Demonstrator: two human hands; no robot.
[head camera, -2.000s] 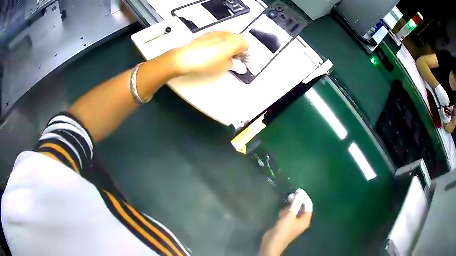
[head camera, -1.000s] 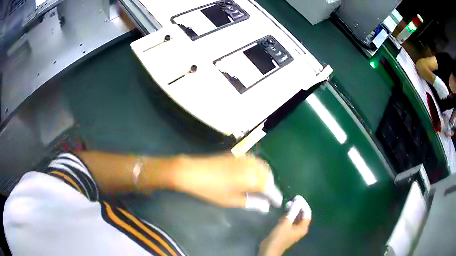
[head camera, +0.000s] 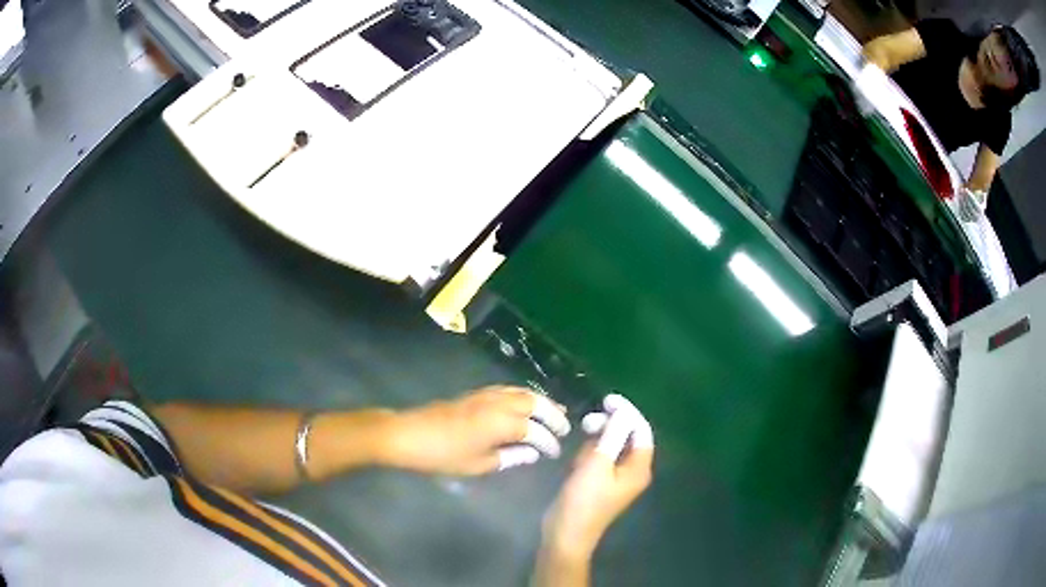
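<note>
My left hand (head camera: 499, 430), with white cots on several fingers, is low over the green mat, fingers bent and pointing right. My right hand (head camera: 608, 470) is just right of it, thumb and cot-covered fingertips close together. A small gap parts the hands. Whether either holds a tiny part is hidden by the fingers. A black phone frame (head camera: 445, 31) with camera holes lies on the white belt at the upper left, away from both hands. Part of another frame (head camera: 244, 20) is cut off by the top edge.
The belt's cream end plate (head camera: 379, 201) has two dark slots. Yellow tape (head camera: 465, 295) is at its corner, with small shiny scraps (head camera: 513, 347) beside it. Beyond are a black tray (head camera: 855, 206) and a person (head camera: 958, 86). A side conveyor (head camera: 895, 424) stands at right.
My left hand has come from the belt to beside my right hand. The view has shifted, so belt and frames sit further up and left. The two frames remain on the belt.
</note>
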